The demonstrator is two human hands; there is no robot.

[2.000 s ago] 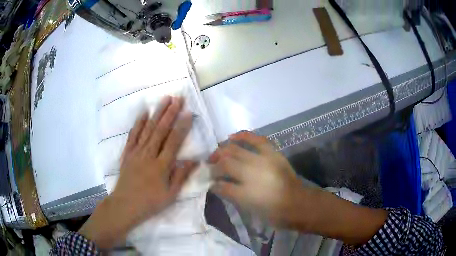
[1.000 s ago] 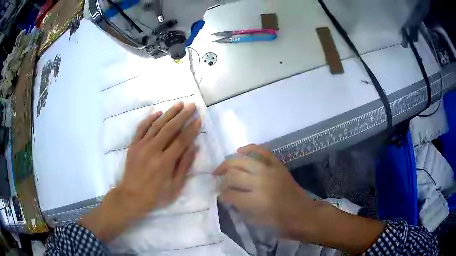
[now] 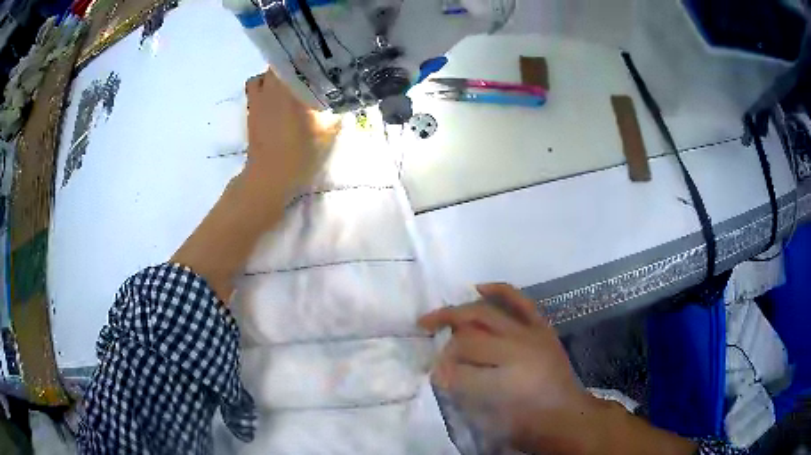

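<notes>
A white quilted panel (image 3: 338,302) with dark cross lines runs from under the sewing machine head (image 3: 356,53) down past the table's front edge. My left hand (image 3: 289,124) is at the left of the needle area, beside the bright lamp; its fingertips are lost in glare and behind the machine, so its grip cannot be told. My right hand (image 3: 502,360) pinches the panel's right edge near the table's front edge. Dark brown fabric shows below that hand. The presser foot and needle are not clear.
Pink and blue thread snips (image 3: 489,91) lie right of the needle. Two brown strips (image 3: 630,138) are on the bed. A black cord (image 3: 671,160) hangs across the right side. Taped cardboard (image 3: 31,231) borders the left. A blue bin (image 3: 685,355) holds white pieces below right.
My left hand has moved from flat on the panel up and forward to the machine head. My right hand stays at the panel's edge. The view has shifted, placing the machine further right and lower.
</notes>
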